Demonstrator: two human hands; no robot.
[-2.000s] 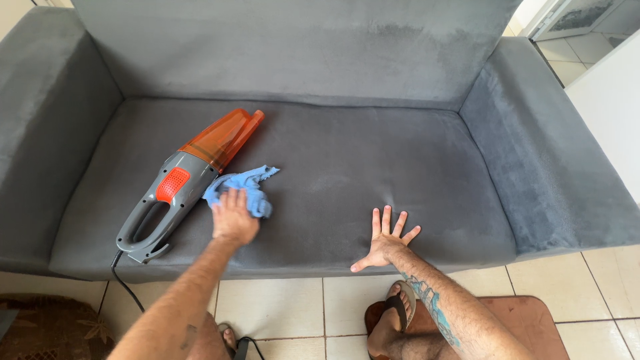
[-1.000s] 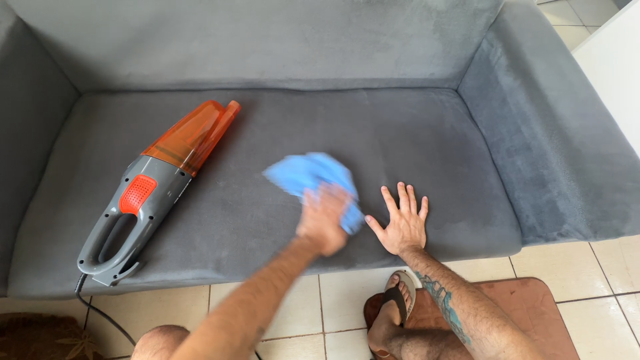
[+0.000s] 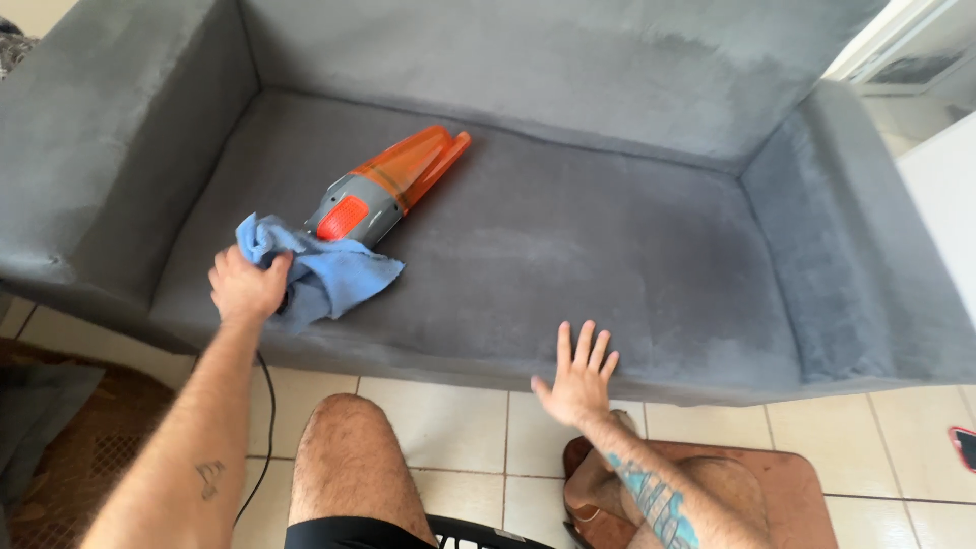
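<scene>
My left hand (image 3: 248, 284) grips a crumpled blue cloth (image 3: 332, 274) over the handle end of a corded handheld vacuum cleaner (image 3: 366, 200). The vacuum lies on the grey sofa seat (image 3: 526, 252), its orange translucent nozzle pointing up and right. Cloth and hand hide most of its handle; whether the fingers also hold the handle cannot be told. My right hand (image 3: 578, 377) rests palm down with fingers spread on the front edge of the seat, holding nothing.
The sofa's armrests (image 3: 846, 229) stand on both sides, its backrest (image 3: 534, 69) behind. A black cord (image 3: 271, 412) hangs to the tiled floor (image 3: 450, 427). A brown mat (image 3: 793, 488) lies under my sandalled foot, a patterned rug (image 3: 114, 435) at left, and a red-edged dark object (image 3: 964, 446) at far right.
My left hand has moved left with the blue cloth, from the middle of the seat to the vacuum's handle end. My right hand stays on the seat's front part. The view has shifted.
</scene>
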